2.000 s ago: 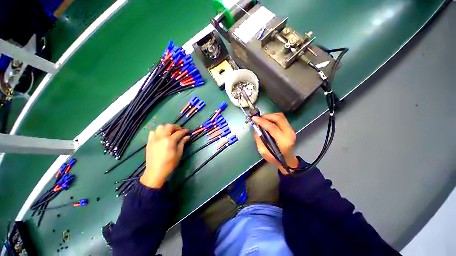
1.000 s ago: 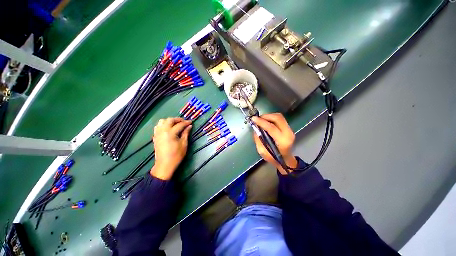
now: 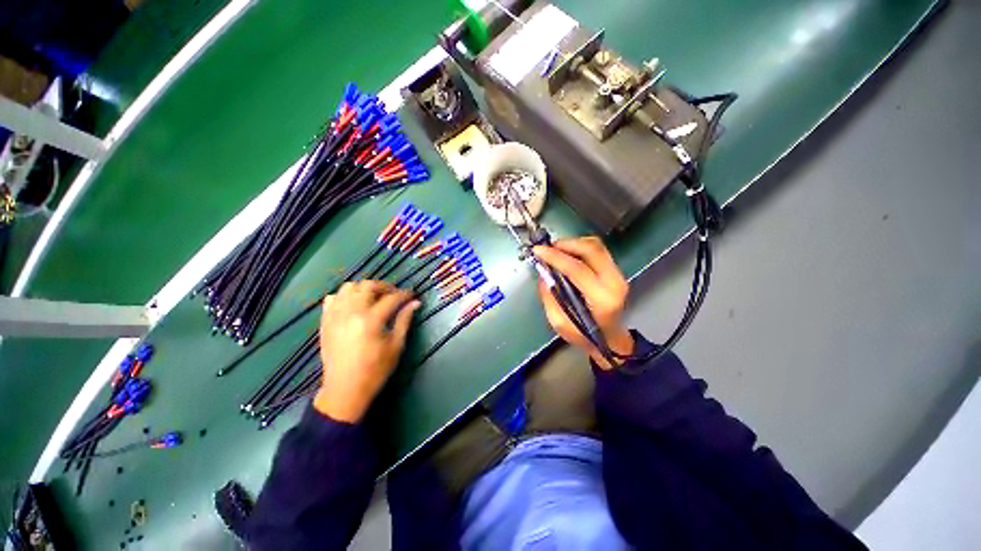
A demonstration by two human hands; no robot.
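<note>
My left hand [image 3: 364, 342] lies over a row of black cable leads [image 3: 288, 318] with red parts and blue ends, fingers on the leads; whether it grips one cannot be told. The blue ends [image 3: 457, 258] fan out beyond the hand, and one lead [image 3: 463, 323] lies apart nearer the bench edge. My right hand [image 3: 586, 296] is closed around the black handpiece [image 3: 570, 305], whose metal prongs reach into the white cup [image 3: 510, 183] holding silvery bits. A large pile of similar leads [image 3: 290, 226] lies beyond the left hand.
A grey-brown power unit [image 3: 602, 151] with clamp hardware stands right of the cup; its black cable [image 3: 701, 269] loops past the bench edge. A stand [image 3: 441, 102] with yellow sponge [image 3: 466, 152] adjoins the cup. A small lead bundle [image 3: 113, 414] and dark block [image 3: 231, 506] lie left.
My left hand has shifted over the row, and the leads under it lie closer together, with their blue ends more evenly lined up. My right hand still holds the prongs in the cup.
</note>
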